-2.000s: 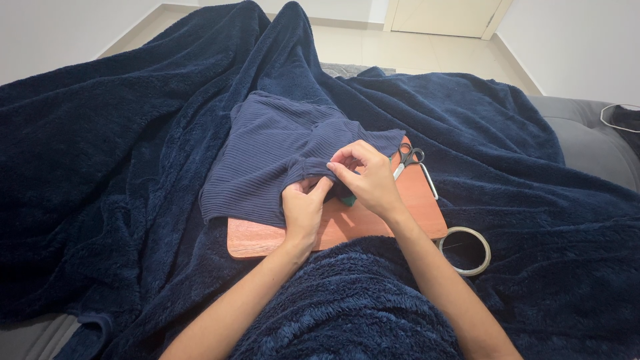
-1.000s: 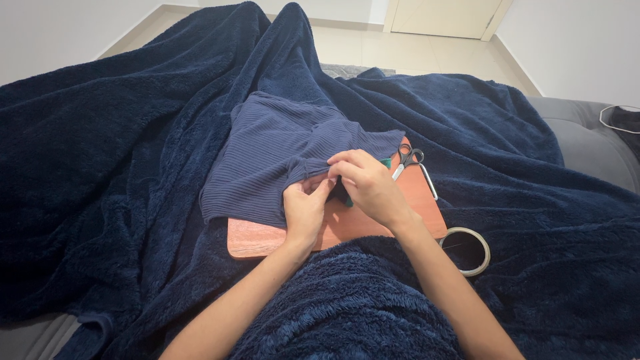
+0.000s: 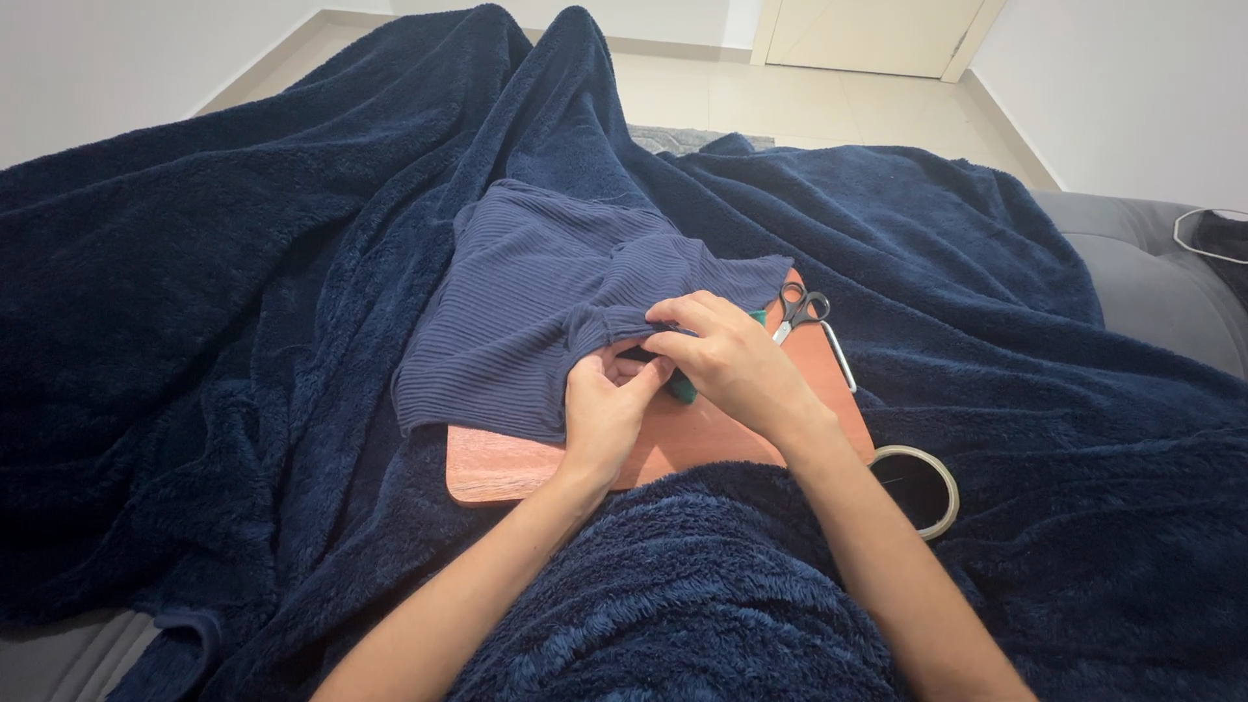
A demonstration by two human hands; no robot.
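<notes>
A blue ribbed knit garment (image 3: 526, 302) lies spread over a reddish wooden board (image 3: 507, 466). My left hand (image 3: 609, 400) grips the garment's near edge, its thumb toward my other hand. My right hand (image 3: 731, 361) pinches that same edge from the right, with the fingertips of both hands close together. Whether a small tool is between the fingers cannot be seen. A green object (image 3: 682, 390), partly hidden, shows beneath my right hand. Scissors with black handles (image 3: 804, 304) rest on the board's right side, their blades partly covered.
A metal-looking rod (image 3: 838, 357) lies along the board's right edge. A pale ring (image 3: 951, 492), like a roll of tape, rests beside the near right corner. A dark blue fleece blanket (image 3: 985, 390) surrounds the board and covers my legs. A grey sofa (image 3: 1121, 239) shows at the right.
My right hand has shifted slightly, and its fingers now reach over the garment's edge more to the left. My left hand keeps its place.
</notes>
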